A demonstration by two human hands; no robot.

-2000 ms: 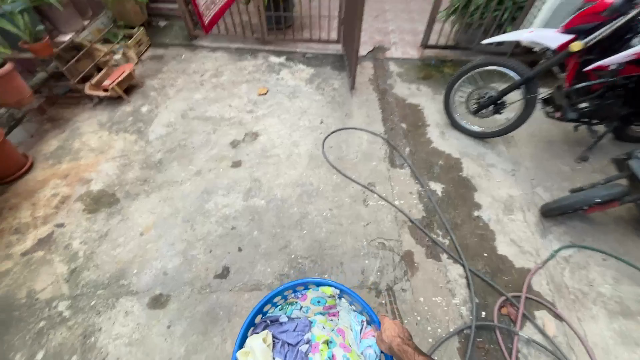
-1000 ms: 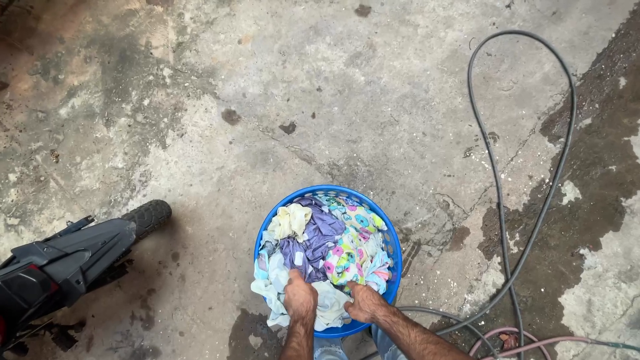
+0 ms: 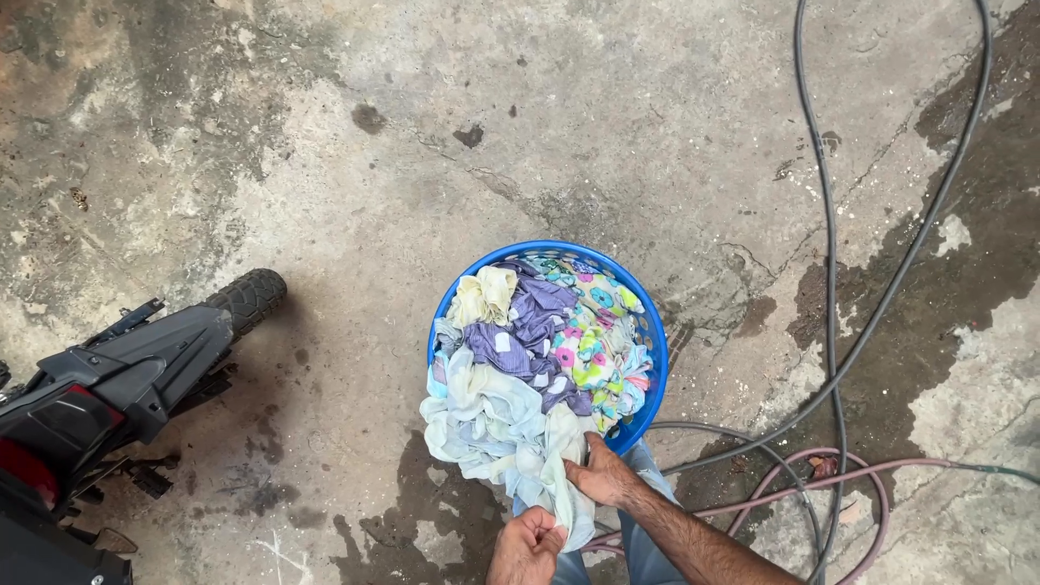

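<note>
A round blue plastic laundry basket [image 3: 660, 345] with a perforated wall holds crumpled clothes, low in the middle of the view. Purple striped cloth [image 3: 540, 309] lies at its centre, a cream cloth [image 3: 483, 296] at upper left and a flowered cloth [image 3: 589, 349] on the right. A pale blue-white cloth [image 3: 491, 410] hangs over the near rim. My left hand [image 3: 528, 544] pinches the lower end of that pale cloth. My right hand [image 3: 601, 473] grips the same cloth higher up, beside the basket's near right rim.
The rear of a black motorcycle [image 3: 122, 366], its tyre turned toward the basket, stands at left. A grey hose [image 3: 830, 244] loops over the stained concrete floor [image 3: 569, 122] at right. A reddish hose [image 3: 881, 504] coils at lower right. My jeans [image 3: 642, 528] show below the basket.
Both hands have drawn the pale cloth partly over the basket's near rim; a second ago they were inside the rim. Two seconds ago one hand held the rim. The view has swung downward.
</note>
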